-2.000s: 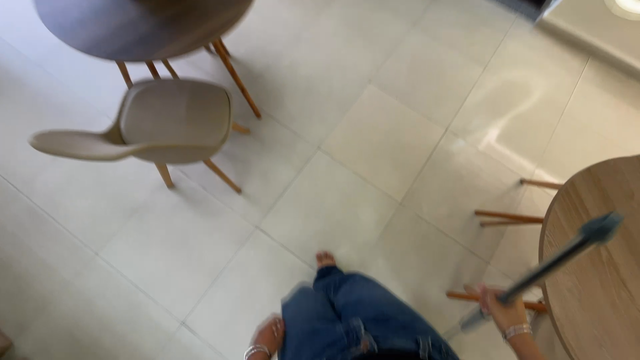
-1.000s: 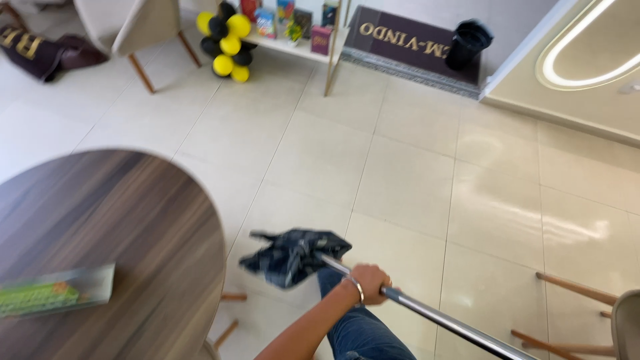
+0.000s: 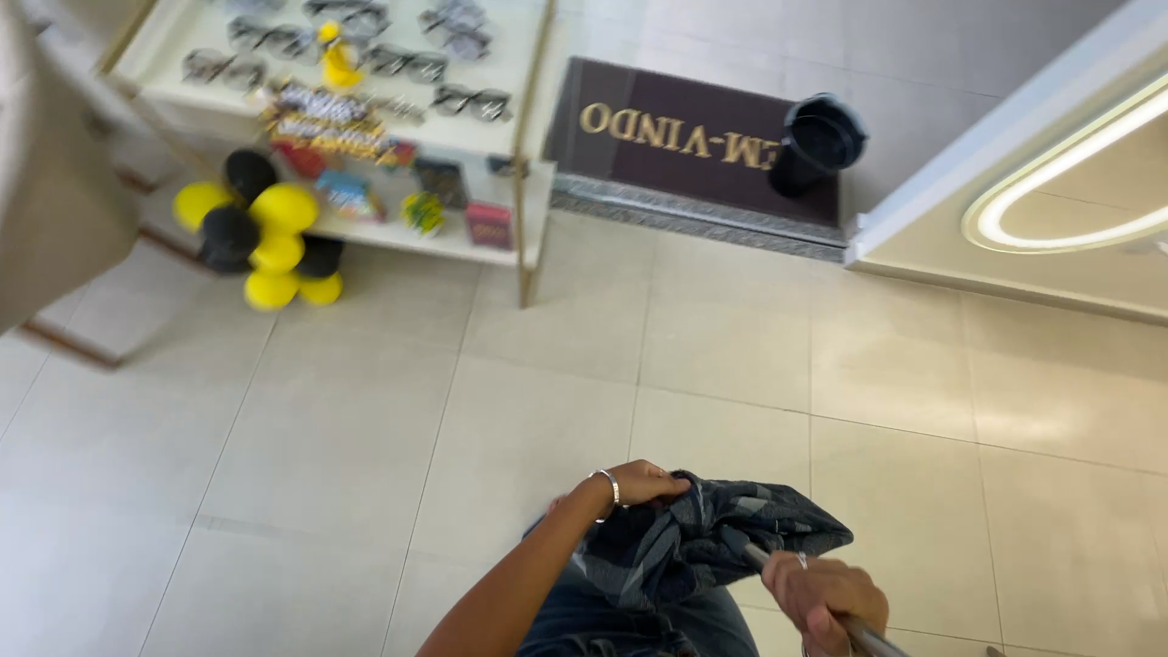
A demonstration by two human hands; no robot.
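A dark blue plaid cloth (image 3: 648, 557) hangs bunched around the head end of a metal pole (image 3: 756, 553), in front of my jeans. My left hand (image 3: 643, 484) pinches the cloth at its upper edge; a silver bracelet is on that wrist. Wrapped around the pole just below the cloth is my right hand (image 3: 826, 593), with a ring on one finger. The cloth covers the head of the pole, so its shape is hidden.
A glass display case (image 3: 525, 210) holds eyeglasses, with yellow and black balloons (image 3: 274, 228) beside it. A dark lettered doormat (image 3: 675, 137) and black bin (image 3: 812, 146) are at the doorway. A beige chair (image 3: 55, 182) stands left; a lit oval mirror (image 3: 1077, 201) is right.
My left hand has moved from the pole to the cloth. My right hand, out of view one second ago, now shows on the pole. The view has shifted toward the display case.
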